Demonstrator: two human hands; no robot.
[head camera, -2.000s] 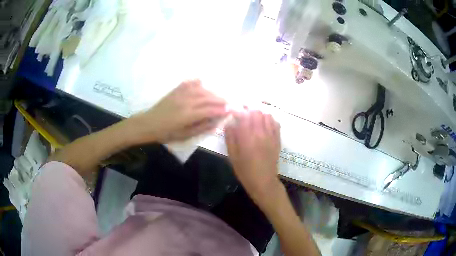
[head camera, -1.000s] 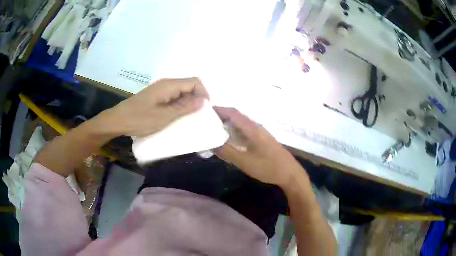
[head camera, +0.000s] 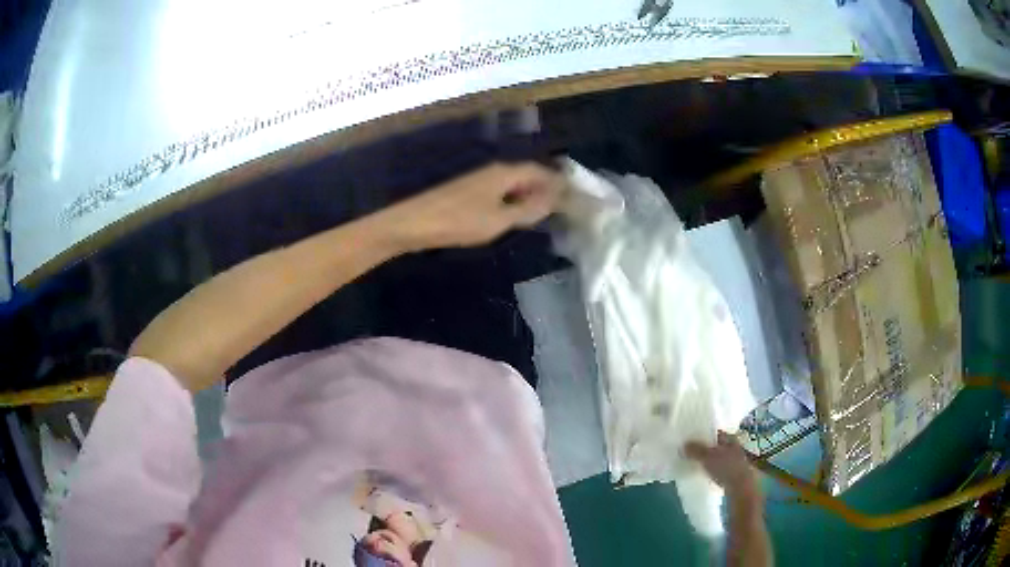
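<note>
A long white fabric bundle hangs below the table's front edge, to the right of my lap. My left hand is blurred and curled at the bundle's upper end, where it seems to grip the fabric. My right hand is at the bundle's lower right end, with its fingers on the fabric. The right hand is small and partly hidden by the cloth, and a strip of fabric hangs beside it.
The white machine table with printed ruler markings crosses the top. A silver tool lies at its upper edge. At right are a yellow frame, taped cardboard and a blue bin. Pale panels stand behind the bundle.
The view has swung right and down. The small white piece held over the lap is out of sight. Both hands have moved to the long bundle, the right hand far down and to the right.
</note>
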